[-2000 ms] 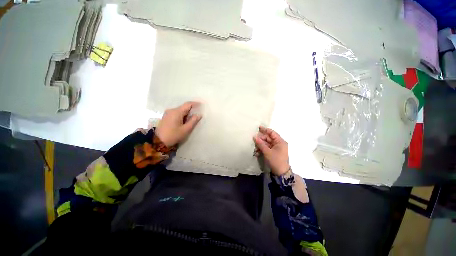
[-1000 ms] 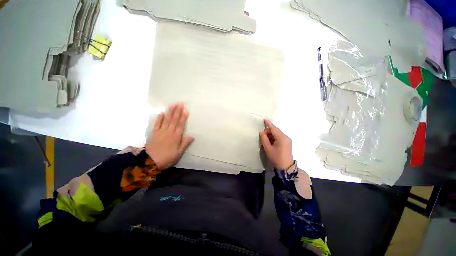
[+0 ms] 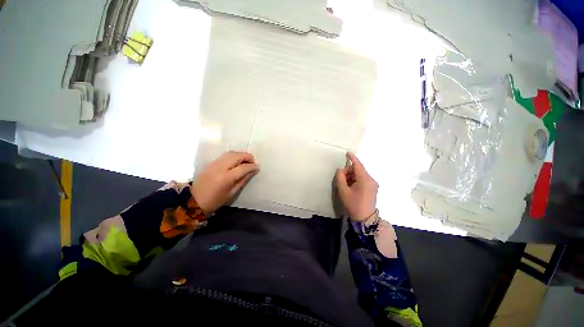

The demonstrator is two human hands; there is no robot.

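A pale grey cut panel lies in front of my body, over a larger grey panel stack with faint lines across its top. My left hand is at the panel's left part, fingers curled towards the thumb, pinching it; a thin pale crease or edge rises above the fingers. My right hand pinches the panel's right edge between thumb and fingers. The fingertips partly hide what they grip.
Notched grey panels and a yellow-tagged clip lie left, more panels at the top. Right are a pen, clear plastic bag, irregular panels, tape roll, red-green sheet and pink bundle.
My left hand lay flat with fingers spread a second ago; its fingers are now curled in on the panel. My right hand stays at the right edge. The view has shifted slightly.
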